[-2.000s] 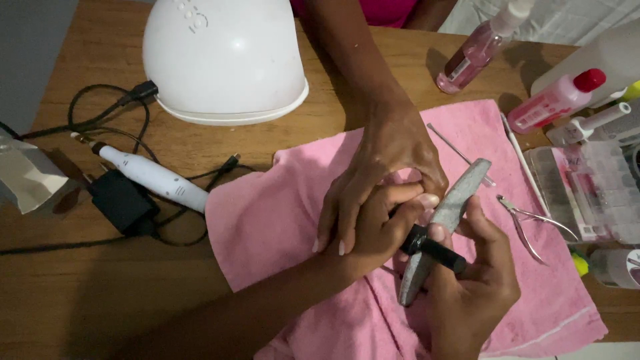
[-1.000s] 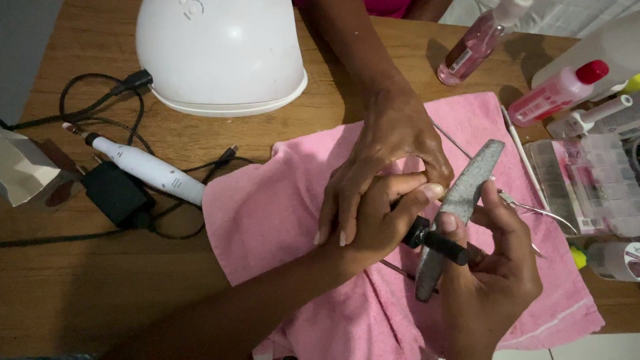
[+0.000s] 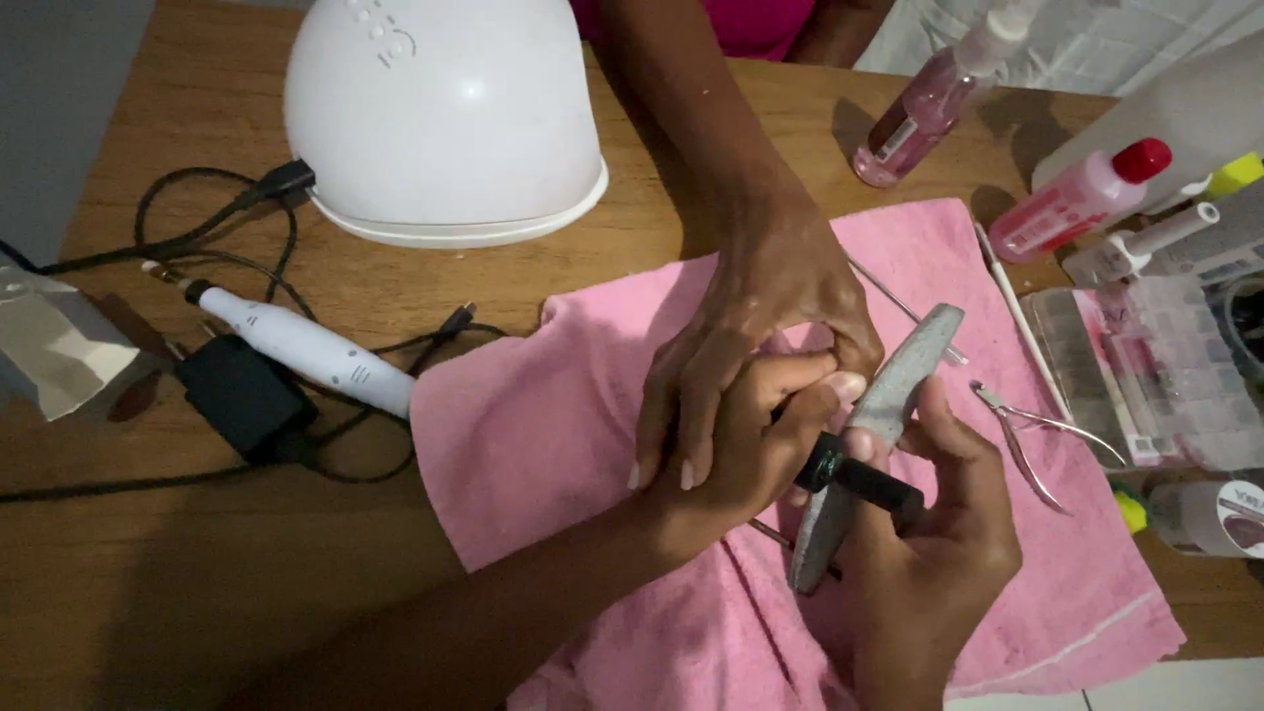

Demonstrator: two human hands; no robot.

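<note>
My left hand [image 3: 760, 444] grips a finger of another person's hand [image 3: 780, 286], which rests over the pink towel [image 3: 563, 425]. A grey nail file [image 3: 899, 380] is in my right hand [image 3: 938, 533], pinched between thumb and fingers and lying close beside the held fingertip. A small bottle with a black cap [image 3: 864, 479] sits between my two hands, across the file; which hand carries it I cannot tell. Cuticle nippers [image 3: 1027, 425] lie on the towel to the right, and a thin metal tool [image 3: 894, 296] lies behind the file.
A white nail lamp [image 3: 444, 118] stands at the back left. Near it are a white electric nail drill [image 3: 306, 346], a black power adapter [image 3: 247, 395] and cables. To the right stand a pink spray bottle [image 3: 913, 123], a red-capped bottle [image 3: 1076, 202] and a clear compartment box [image 3: 1165, 365].
My right hand and the nail file have shifted slightly relative to the held finger. My left hand keeps its hold on the other person's finger.
</note>
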